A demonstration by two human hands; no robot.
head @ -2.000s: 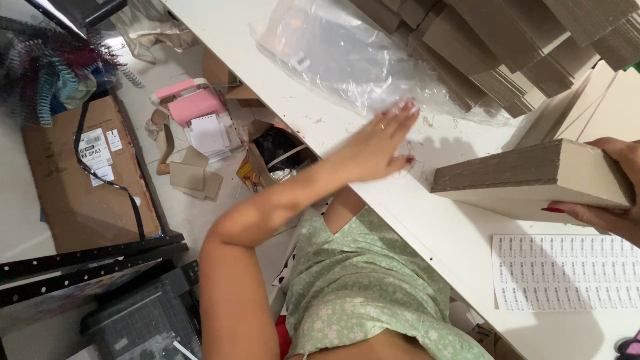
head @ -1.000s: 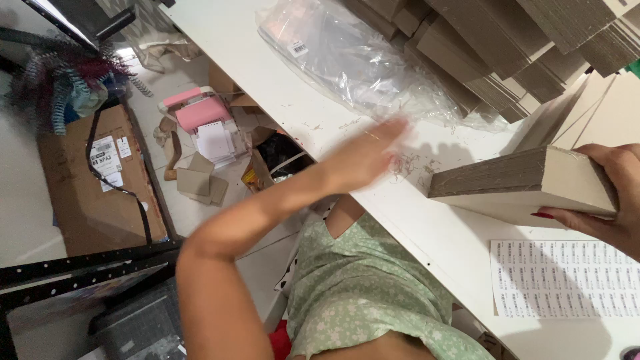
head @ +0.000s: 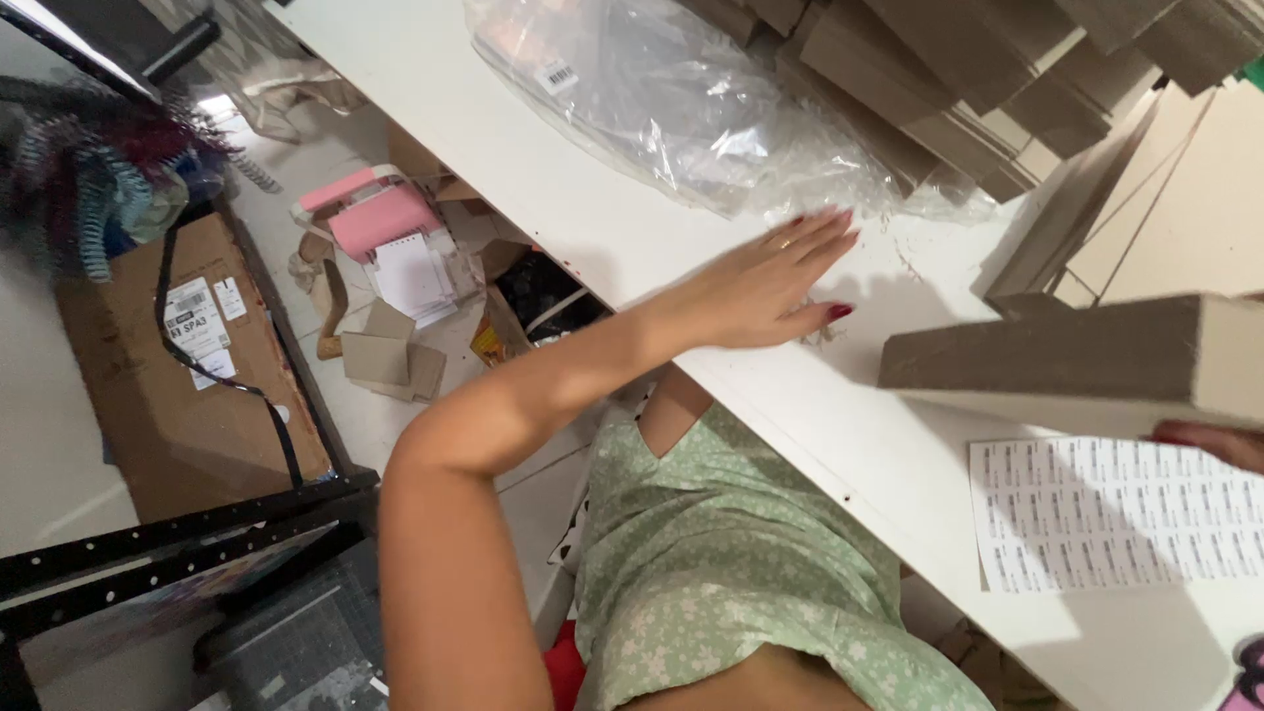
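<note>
My left hand [head: 790, 276] lies palm down on the white tabletop [head: 632, 232], fingers extended, holding nothing. Small pale scraps [head: 822, 331] lie by its thumb and beyond its fingertips. To its right, a thick stack of grey-brown chipboard [head: 1037, 355] stands on edge. My right hand [head: 1215, 444] grips this stack at the right edge of the view; only part of its fingers shows. Below the stack lies a white sheet of printed labels [head: 1116, 513]. A clear plastic bag [head: 671, 109] rests just beyond my left hand.
More chipboard stacks [head: 918, 79] fill the tabletop's upper right, with cream boards [head: 1175, 197] beside them. On the floor at left are a pink device [head: 385, 217], chipboard pieces [head: 375, 357] and a large cardboard box [head: 197, 415]. A black perforated metal frame [head: 178, 563] stands lower left.
Compared with one second ago, my left hand has moved right across the tabletop. My right hand shows less, nearer the right edge, and the held stack is turned a little differently.
</note>
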